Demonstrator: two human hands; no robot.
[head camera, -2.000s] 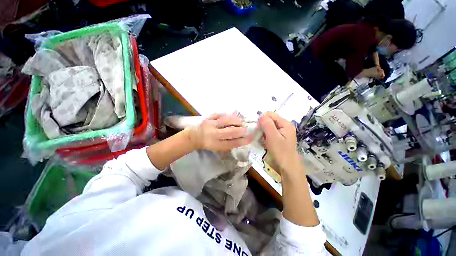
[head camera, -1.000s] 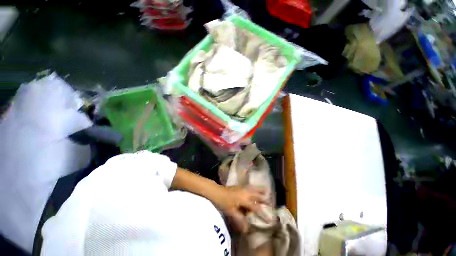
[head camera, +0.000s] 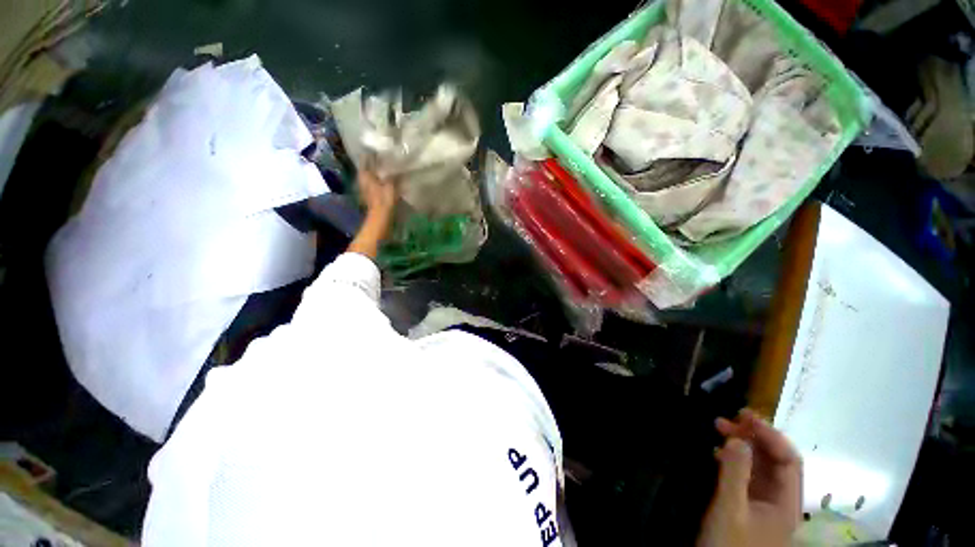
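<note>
My left hand (head camera: 374, 208) is stretched out to the upper left and grips a beige-grey cloth piece (head camera: 433, 150). The cloth is blurred and hangs over a low green basket (head camera: 422, 244), hiding much of it. The fingers are partly hidden by the cloth. My right hand (head camera: 757, 481) is at the lower right, beside the table's wood edge, cut off by the bottom of the picture. Its fingers are curled and apart from the thumb, with nothing visible in them.
A green basket (head camera: 599, 176) with printed cloth (head camera: 684, 118) stands on red baskets (head camera: 577, 235) at the upper right. The white table (head camera: 866, 353) is at the right. Large white sheets (head camera: 192, 235) lie at the left. Scraps lie on the dark floor.
The view has swung left. My left hand has carried the cloth from beside the table to the low green basket. My right hand is apart from the cloth.
</note>
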